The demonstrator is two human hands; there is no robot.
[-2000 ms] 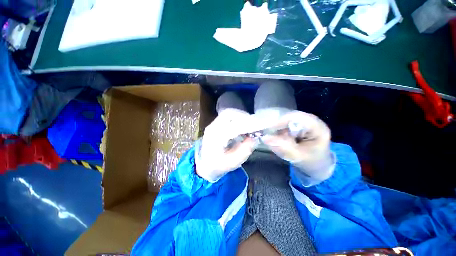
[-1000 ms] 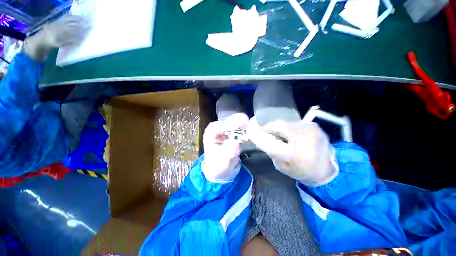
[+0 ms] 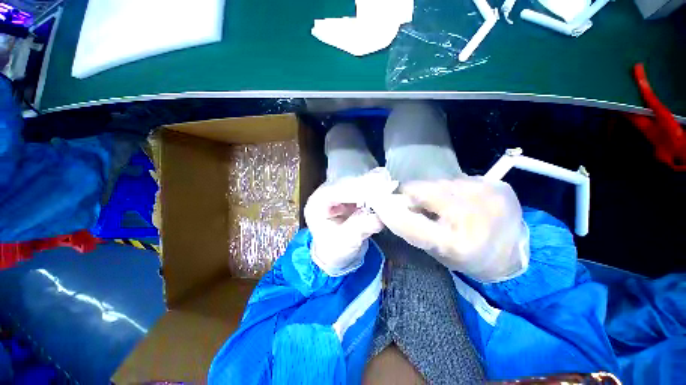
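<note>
My left hand (image 3: pixel 342 222) and my right hand (image 3: pixel 462 225), both in thin whitish gloves, meet above my lap. A white jointed tubular arm (image 3: pixel 545 167) sticks out beyond my right hand to the right, bent at its joints; my right hand closes around its near part. My left fingertips pinch at the near end, where a small shiny piece shows between the hands. The fingers hide most of this piece, so its shape cannot be told.
An open cardboard carton (image 3: pixel 192 218) with shiny clear packs stands left of my legs. The green bench (image 3: pixel 286 68) ahead bears a white foam sheet (image 3: pixel 150 34), a white cloth (image 3: pixel 361 31), clear film (image 3: pixel 425 56) and more white arms. A red-handled tool (image 3: pixel 662 124) lies at its right edge.
The white arm now extends further out to the right past my right hand. The fingers stay together at its end. The other person's hand has left the foam sheet.
</note>
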